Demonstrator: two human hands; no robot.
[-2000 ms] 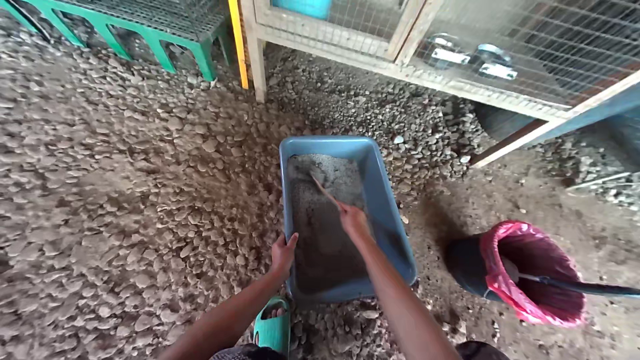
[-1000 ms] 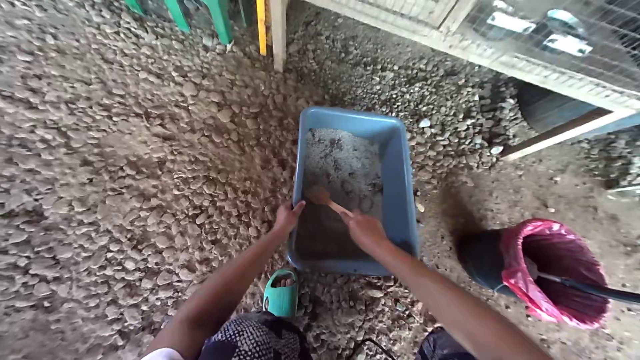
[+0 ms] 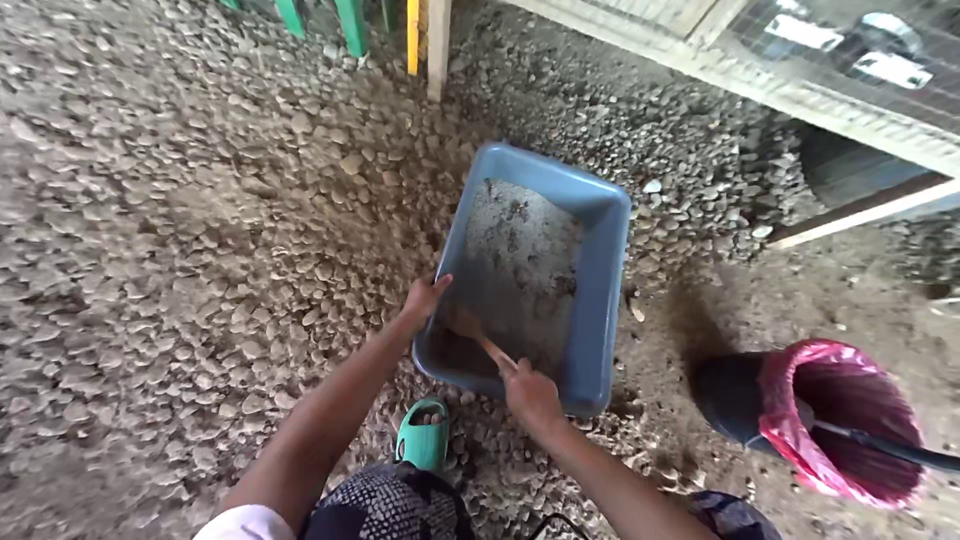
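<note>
A blue plastic tub [image 3: 621, 300] rests on the pebbly ground, with grey, sand-like granular material [image 3: 517, 262] and darker clumps inside. My left hand [image 3: 426, 296] grips the tub's left rim. Near the tub's lower end, my right hand [image 3: 531, 394] is closed around the handle of a wooden spatula or spoon [image 3: 487, 346]. Its blurred, broad head lies at the lower left inside the tub, close to my left hand.
A dark bucket [image 3: 724, 397] lined with a pink plastic bag [image 3: 784, 412] stands at the right, a long-handled tool [image 3: 877, 439] in it. A wood-framed wire-mesh cage [image 3: 750, 82] spans the upper right. Green legs [image 3: 349, 26] stand at the top; my green clog [image 3: 424, 442] is below the tub.
The spatula's head has moved from the upper part of the tub to its lower left, and my right hand has come down with it. The tub now sits more tilted in view.
</note>
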